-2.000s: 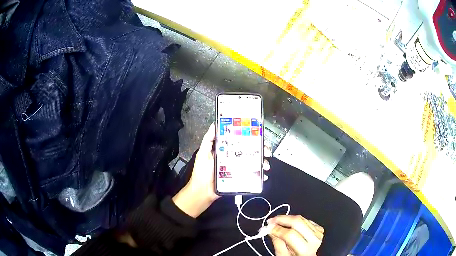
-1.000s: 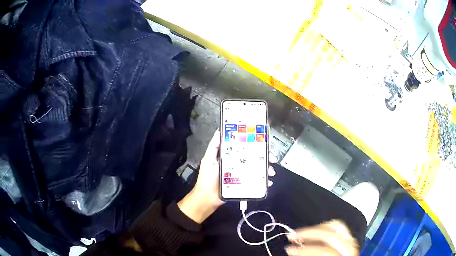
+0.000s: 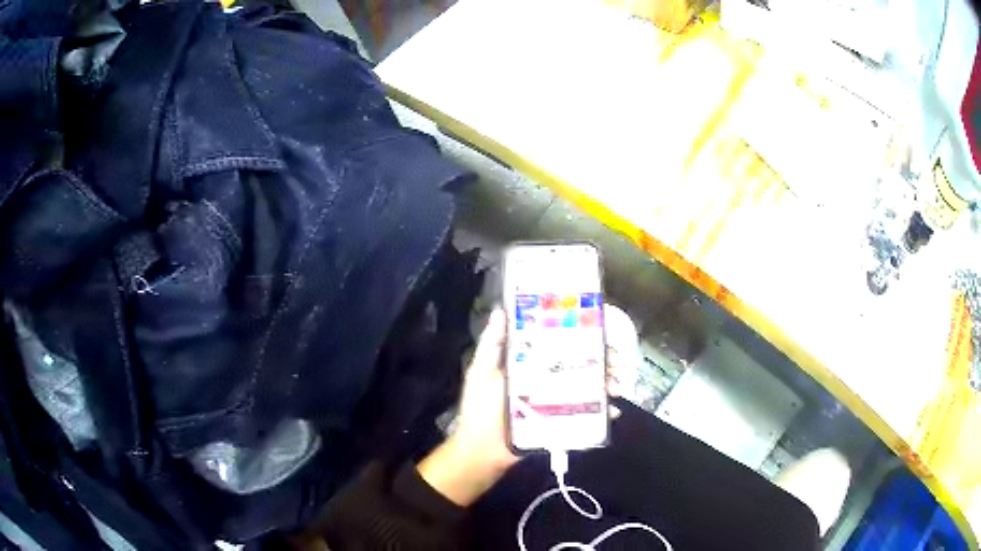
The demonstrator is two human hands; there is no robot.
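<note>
My left hand holds a smartphone upright from behind, with blurred fingers showing past its right edge. The screen is lit, with rows of coloured tiles. A white charging cable is plugged into its bottom end and loops down over the dark trousers to the picture's lower edge. I cannot make out my right hand in the picture.
A large dark denim heap fills the left. The white bench with yellow edge curves across the right, with small shiny metal parts and a small bottle. A blue bin is at lower right.
My right hand, earlier at the cable and then blurred at lower right, is no longer made out. The view has shifted, so phone, denim and bench appear further right and lower.
</note>
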